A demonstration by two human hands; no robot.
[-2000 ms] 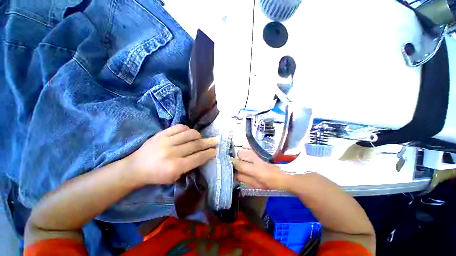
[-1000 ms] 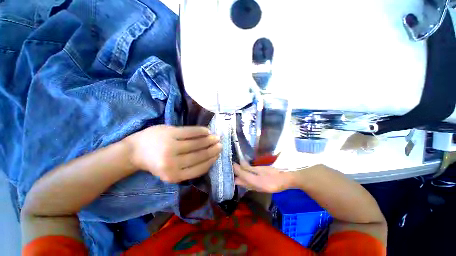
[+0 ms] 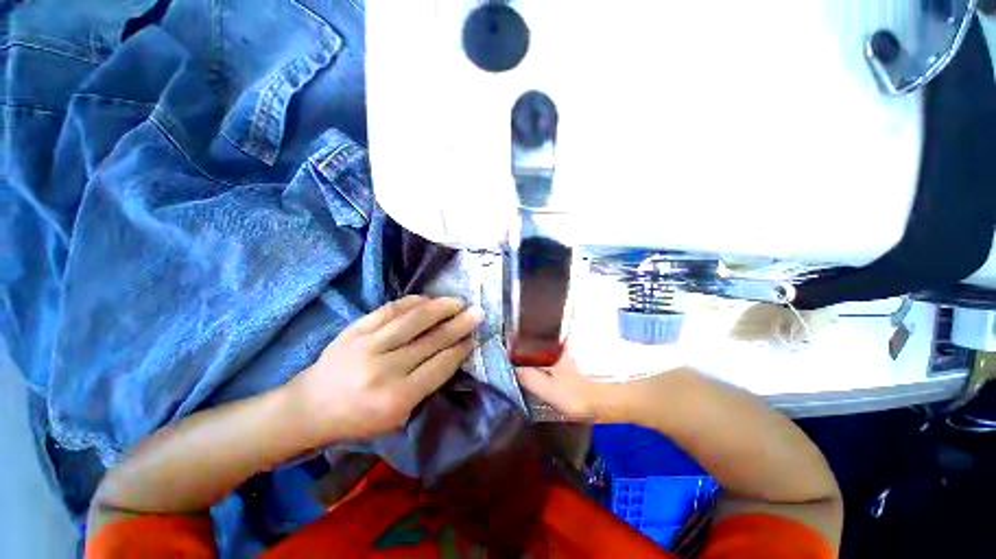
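The blue denim garment (image 3: pixel 218 240) lies crumpled at the left. Its pale doubled edge (image 3: pixel 494 355) runs under the left end of the white sewing machine head (image 3: pixel 699 131). The dark brown strip (image 3: pixel 470 431) lies bunched below the edge, over the lap; more brown shows beside the head. My left hand (image 3: pixel 399 360) is bare and lies flat on the edge from the left, fingertips near the needle area. My right hand (image 3: pixel 562 390) is at the edge's right side, its fingertips partly hidden behind the shiny metal guard; its hold cannot be told. The needle is not clearly visible.
A blue plastic crate (image 3: pixel 655 486) is below the table. The table's front edge (image 3: pixel 841 399) runs to the right. A ridged tension knob (image 3: pixel 650 325) sits below the head. A black strip (image 3: pixel 939 197) hangs across the head's right part.
The view has shifted, so the machine head appears further left. The denim edge now slants below the hands, and the brown strip has spread over the lap. Both hands stay beside the edge.
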